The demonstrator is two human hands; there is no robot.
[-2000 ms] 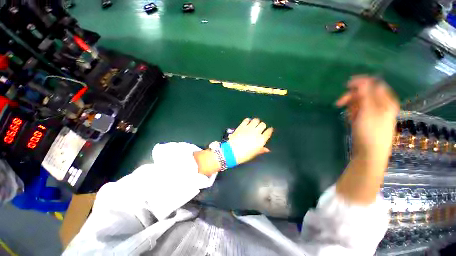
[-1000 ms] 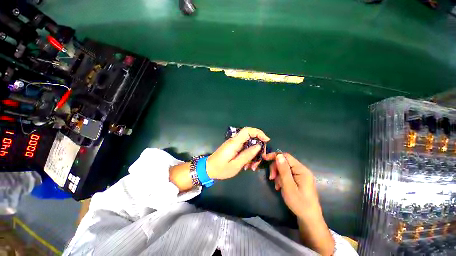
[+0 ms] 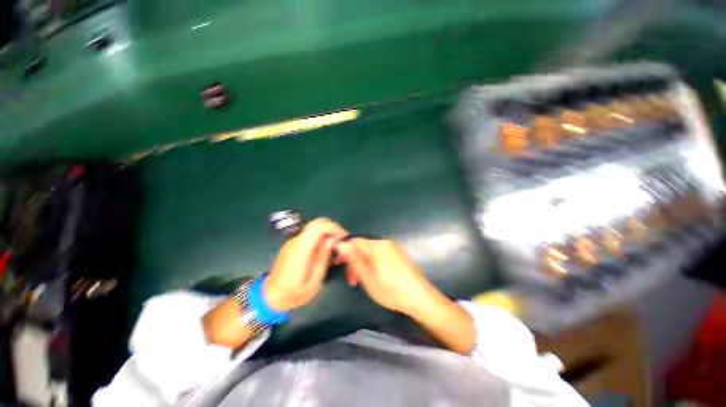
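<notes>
The view is blurred. My left hand (image 3: 301, 269), with a blue band and a metallic bracelet at the wrist, is closed around a small dark housing (image 3: 337, 251), mostly hidden by the fingers. My right hand (image 3: 387, 275) meets it, its curled fingertips touching the housing or the left fingers. Whether the right fingers pinch a part cannot be told. Another small dark and silvery unit (image 3: 285, 222) lies on the green bench just beyond my left fingers.
A clear blister tray (image 3: 557, 203) with rows of black parts and orange tails stands at right. A black test fixture (image 3: 99, 230) is at left. A yellow strip (image 3: 298, 126) edges the green belt, which carries spaced units (image 3: 215, 94). A red object (image 3: 704, 342) is at lower right.
The view has swung right, bringing the tray further in and pushing the fixture to the left edge. My right hand, apart from the left a second ago, now meets it at the housing.
</notes>
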